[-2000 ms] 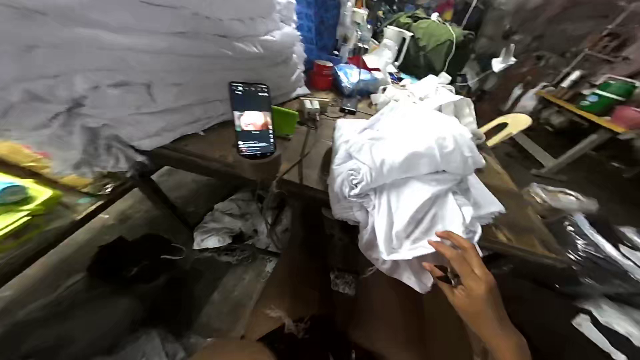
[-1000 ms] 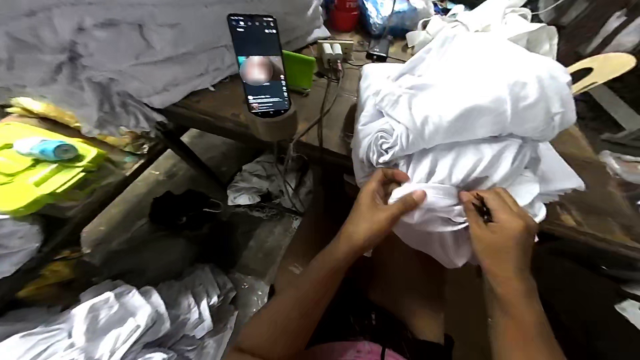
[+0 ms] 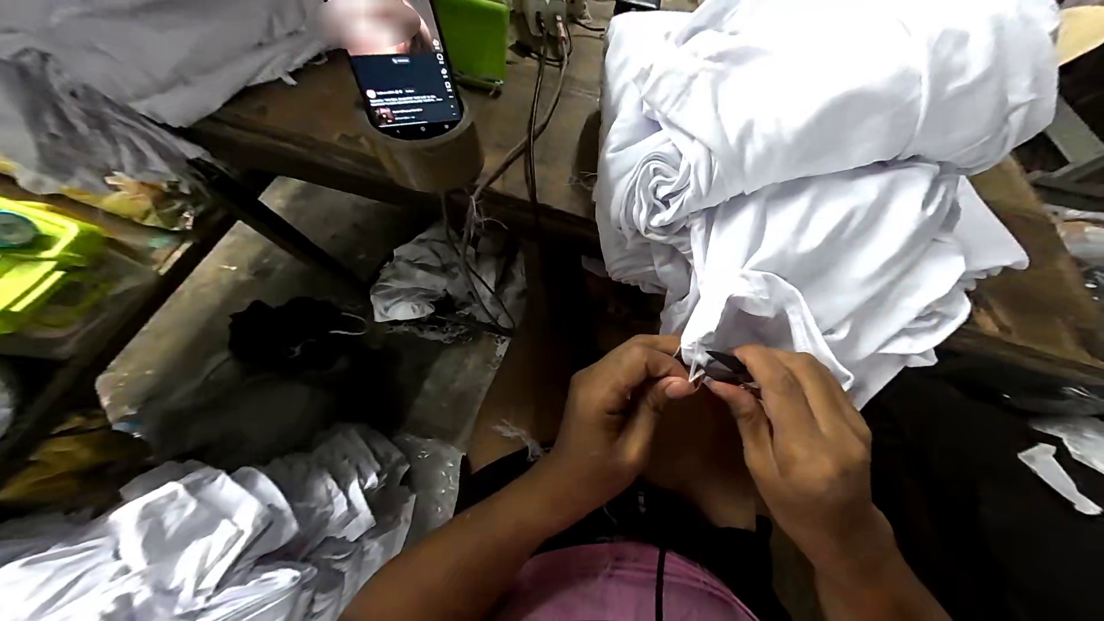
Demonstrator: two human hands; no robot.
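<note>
A thick pile of white fabric (image 3: 819,95) lies on the wooden table and hangs over its front edge. My left hand (image 3: 617,414) pinches the hanging edge of the white cloth (image 3: 763,310) between thumb and fingers. Close beside it, my right hand (image 3: 802,440) grips a small dark cutting tool (image 3: 729,364), probably thread snips, whose tip is at the same edge. The fingers hide most of the tool. Whether its blades touch the cloth cannot be told.
A phone (image 3: 405,86) with a lit screen leans on a roll of brown tape (image 3: 435,155) at the wooden table's (image 3: 509,121) edge. Cables (image 3: 535,129) hang beside it. More white cloth (image 3: 207,535) is heaped at lower left, below a lime-green plastic container (image 3: 43,259).
The left hand, out of view two seconds ago, came to the cloth and now pinches its edge. The right hand has moved in beside it with the dark tool. The view has moved closer.
</note>
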